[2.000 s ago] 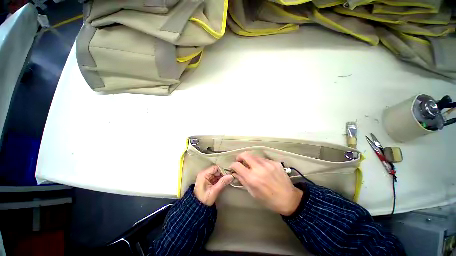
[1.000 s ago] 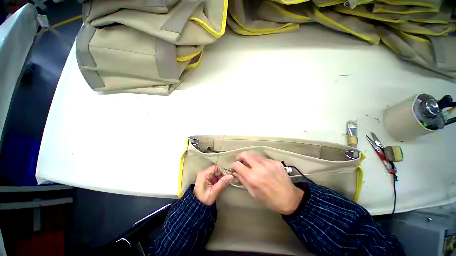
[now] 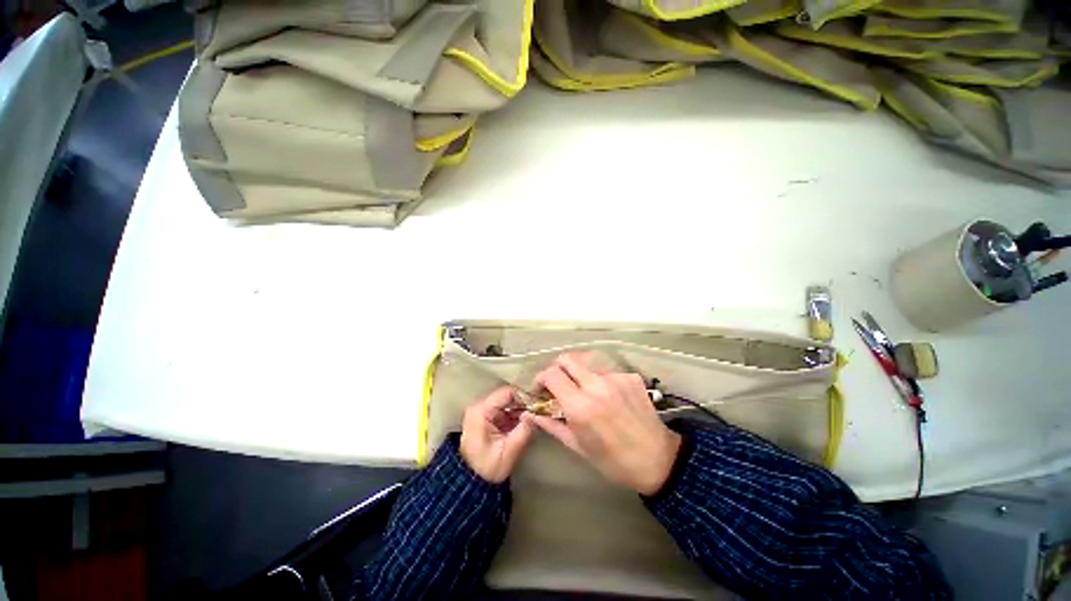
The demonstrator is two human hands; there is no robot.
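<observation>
A beige bag body (image 3: pixel 752 405) with yellow edge binding (image 3: pixel 835 425) lies at the table's front edge, its mouth partly open and its lower part over the lap. My left hand (image 3: pixel 493 433) pinches the front panel near the mouth, left of centre. My right hand (image 3: pixel 611 420) is bare too, its fingertips meeting the left ones over the cloth. A tiny yellowish bit shows between the fingertips; what it is I cannot tell. A small metallic and black tool end (image 3: pixel 657 394) with a black cord sticks out beside my right hand. Silver metal fittings (image 3: pixel 456 335) show at both mouth corners.
Red-handled snips (image 3: pixel 889 366) lie right of the bag, with a stubby brown-yellow block (image 3: pixel 917 360) and a small brush-like item (image 3: pixel 819 313). A beige tool cup (image 3: pixel 936 282) stands behind them. Heaped beige bags (image 3: pixel 311 129) lie at the back on the white table (image 3: pixel 270 340).
My right hand has shifted slightly left, and the bag mouth looks narrower. More of the yellowish bit shows between the fingertips. The view has shifted slightly.
</observation>
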